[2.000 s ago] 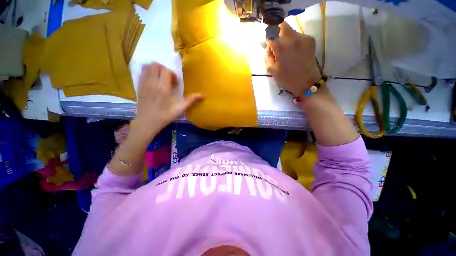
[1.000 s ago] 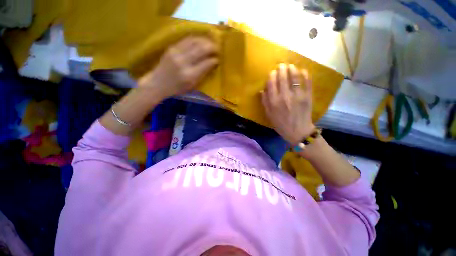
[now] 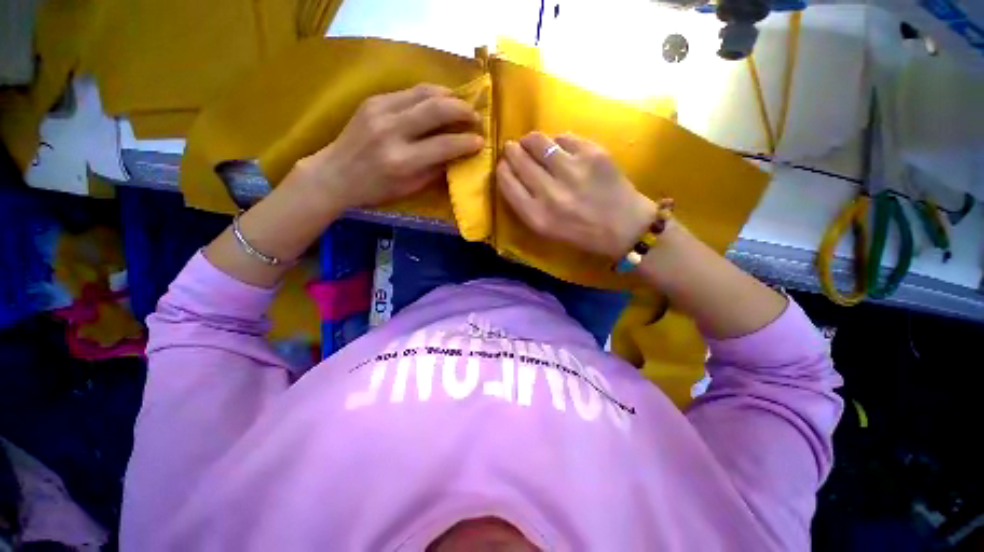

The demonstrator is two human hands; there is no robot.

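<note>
A mustard fabric panel (image 3: 680, 183) lies across the front of the white machine table, with a seam line running front to back in its middle. A lighter yellow flap (image 3: 470, 199) stands along the seam. My left hand (image 3: 405, 140) grips the flap and cloth just left of the seam with bent fingers. My right hand (image 3: 572, 194) lies on the panel just right of the seam, fingers curled against the cloth; its fingertips touch the seam edge. The machine's dark round knob (image 3: 738, 32) is at the top, behind the panel.
A stack of mustard pieces (image 3: 162, 54) lies at the upper left. Shears (image 3: 869, 226) with yellow and green handles lie at the right, beside a small dark-green tool (image 3: 932, 229). A pale piece with yellow strips (image 3: 820, 86) is right of the needle area. Yellow cloth (image 3: 664, 350) hangs below the table.
My right hand has moved left to the seam. The lighter flap now shows between my hands, and the cloth at left is spread flatter. Earlier, the panel was under the machine head.
</note>
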